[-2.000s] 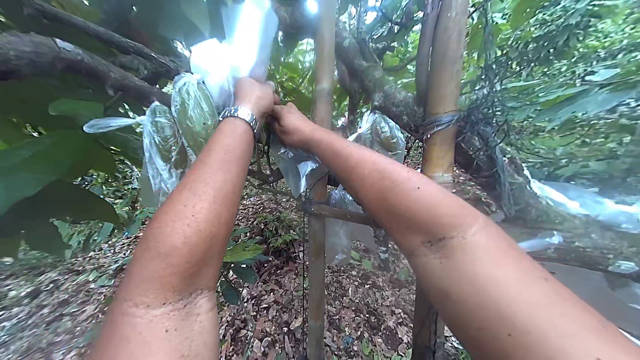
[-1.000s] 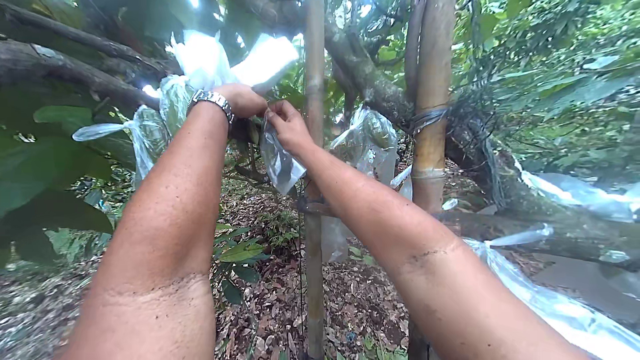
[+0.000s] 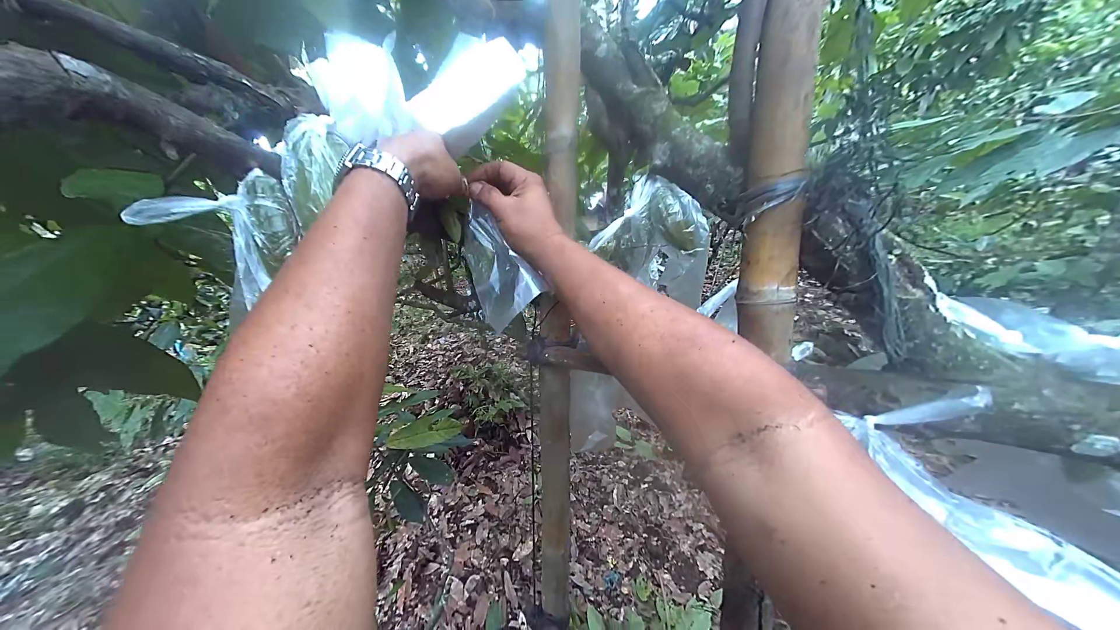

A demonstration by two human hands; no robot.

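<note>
My left hand (image 3: 426,164), with a metal-banded watch (image 3: 378,171) at its wrist, is raised beside a bright bundle of plastic (image 3: 468,87); whether it grips the bundle is hidden. Close to its right, my right hand (image 3: 514,203) pinches the top of a clear plastic bag (image 3: 499,267) between thumb and fingers. The bag hangs below the fingertips, left of the thin bamboo pole. A small green pod (image 3: 451,220) shows between the hands, partly hidden. Left of my watch hang green pods in knotted clear bags (image 3: 262,214).
A thin bamboo pole (image 3: 557,420) stands just right of the hands, a thicker one (image 3: 774,192) farther right, bound to a tree branch. Another bagged pod (image 3: 669,223) hangs between them. A thick branch (image 3: 131,109) crosses the upper left. Plastic sheeting (image 3: 971,507) lies at lower right.
The bright plastic bundle has tilted from near upright to leaning right. The clear bag under my right hand hangs more in the open than two seconds ago. Both hands stay close together.
</note>
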